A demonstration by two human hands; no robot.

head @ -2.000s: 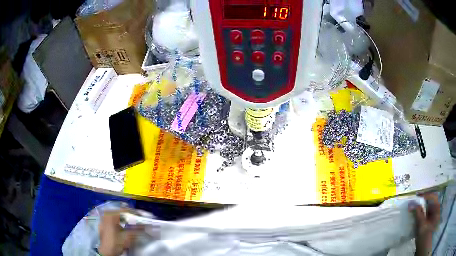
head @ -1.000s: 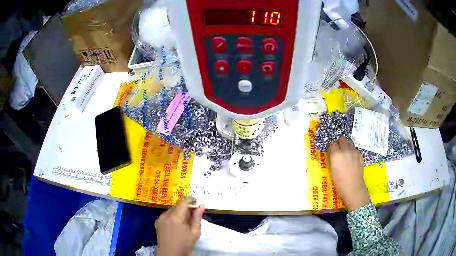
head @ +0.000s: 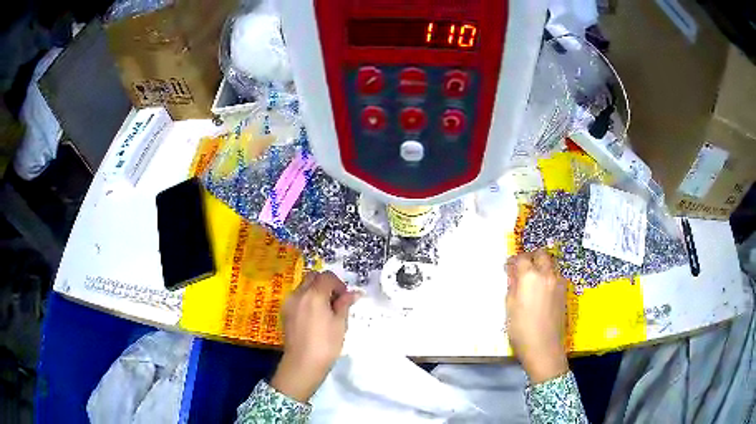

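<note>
The light grey-white garment (head: 377, 389) hangs at the table's front edge and rises beside my left wrist. My left hand (head: 315, 319) is over the table, left of the lower die (head: 407, 276), its fingers pinched on what looks like the garment's edge; glare blurs the cloth against the white top. My right hand (head: 535, 310) is at the near left edge of the right snap heap (head: 547, 224), fingers curled; whether a snap part is in them is hidden. The left snap heap (head: 331, 219) lies behind my left hand. No cloth shows on the lower die.
The snap machine head (head: 412, 178) stands over the die, its display reading 110. A black phone (head: 184, 233) and small white box (head: 144, 145) are at left. A blue bin (head: 66, 356) with cloth is at lower left. A black stick (head: 690, 247) and carton (head: 713, 149) are at right.
The garment was stretched between both hands below the table edge, then lowered. My left hand has since moved up and inward. My right hand reached into the right heap and has drawn back left.
</note>
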